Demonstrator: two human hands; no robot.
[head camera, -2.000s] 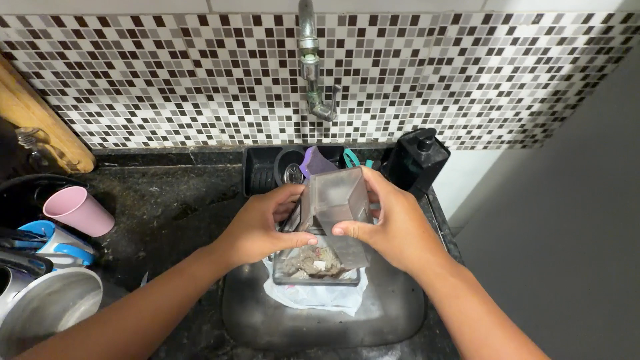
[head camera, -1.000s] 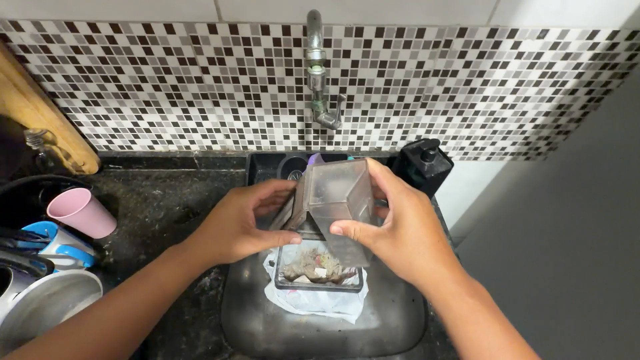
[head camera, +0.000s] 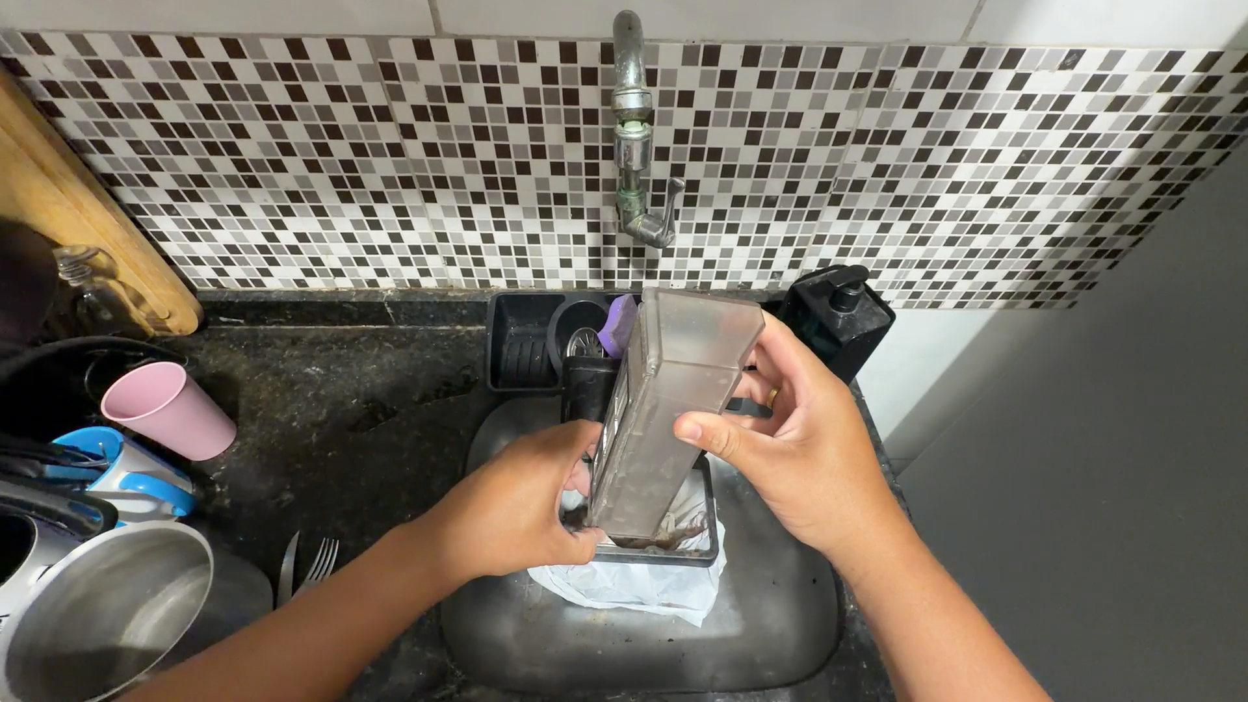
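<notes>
Both hands hold a translucent grey plastic container (head camera: 673, 419), tilted on its long side above the sink. My right hand (head camera: 799, 439) grips its upper right side, thumb on the near face. My left hand (head camera: 517, 502) holds its lower left edge. Beneath it sits a dark-rimmed bin (head camera: 653, 557) with brownish scraps inside, partly hidden by the container. A white plastic bag (head camera: 643, 592) spreads out from under the bin in the sink (head camera: 682, 648).
A metal faucet (head camera: 632, 146) hangs above the sink. Behind are a black caddy (head camera: 522, 341) with a purple sponge (head camera: 617, 327) and a black soap dispenser (head camera: 840, 312). At left stand a pink cup (head camera: 171, 409), a blue-white mug (head camera: 141, 483), a metal pot (head camera: 117, 604) and a fork (head camera: 320, 564).
The grey container has been turned from a squat, end-on view to a long, steep tilt, its lower end now over the bin. My left hand has moved down along it.
</notes>
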